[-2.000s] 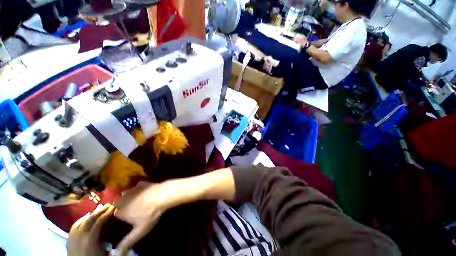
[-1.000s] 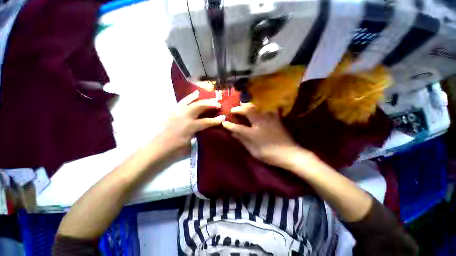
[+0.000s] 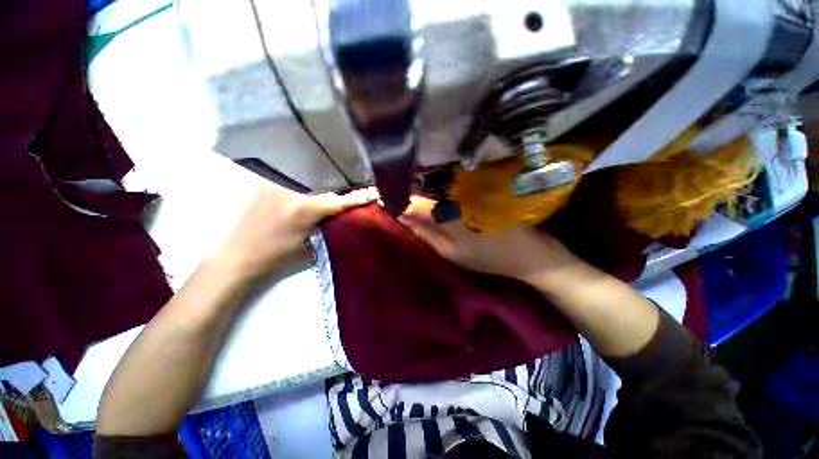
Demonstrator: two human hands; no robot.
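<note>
A maroon fabric piece [image 3: 422,314] with a white edge on its left side lies under the white sewing machine head [image 3: 620,54] and reaches over the table's front edge. My left hand [image 3: 260,220] is at the cloth's upper left, its fingertips close to the needle area. My right hand [image 3: 494,246] lies on the cloth just right of the needle area, fingers pressing it down, partly below a yellow-orange tuft [image 3: 512,193]. The machine head hides the needle and some fingertips. Neither hand visibly grips the cloth.
More maroon cut pieces [image 3: 72,269] lie on the white table [image 3: 260,341] at left. Small white pieces [image 3: 27,376] are at its left corner. A second yellow-orange tuft [image 3: 687,193] hangs at right. Blue baskets show below left [image 3: 224,435] and at right [image 3: 745,278]. Striped clothing [image 3: 386,417] is below.
The view has moved closer to the machine head. My left hand has moved to the left side of the needle area, with its fingers less spread over the cloth. My right hand remains on the cloth.
</note>
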